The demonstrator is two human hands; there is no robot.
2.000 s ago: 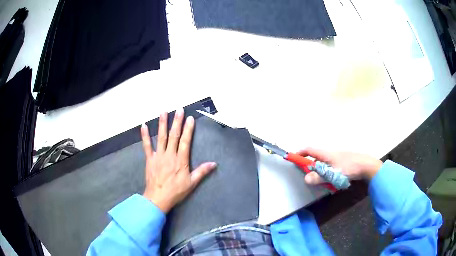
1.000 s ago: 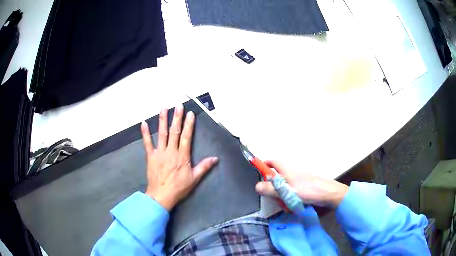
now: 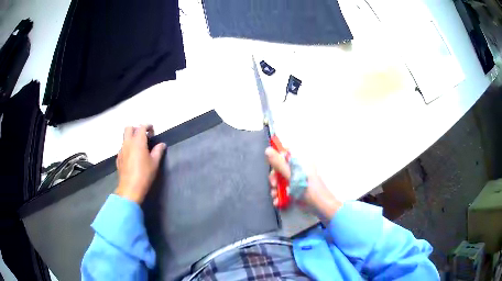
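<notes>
The grey front panel (image 3: 209,175) lies flat in front of me, its darker placket band (image 3: 190,129) along the upper edge and its curved neck corner bare. My left hand (image 3: 137,164) is at the placket edge, fingers curled over it and thumb on the near side, pinching the cloth. My right hand (image 3: 300,184) holds the tailor's shears (image 3: 280,170) by the wrapped red-orange handles, just right of the panel. The blades look closed and point away from me over the white table. Two small dark offcuts (image 3: 267,68) (image 3: 293,85) lie beyond the panel, near the blades.
A black stack of front panels (image 3: 118,55) is at upper left. A blue-grey panel (image 3: 278,19) lies at top centre. Dark layered pieces (image 3: 19,142) and looped fabric strips (image 3: 69,167) are at left. A thin white sheet (image 3: 435,66) lies near the table's right edge (image 3: 418,156).
My left hand has slid left from flat on the panel to its edge, fingers now curled. The shears have swung upright, away from the neck edge. The nearer offcut now lies farther right, off the corner.
</notes>
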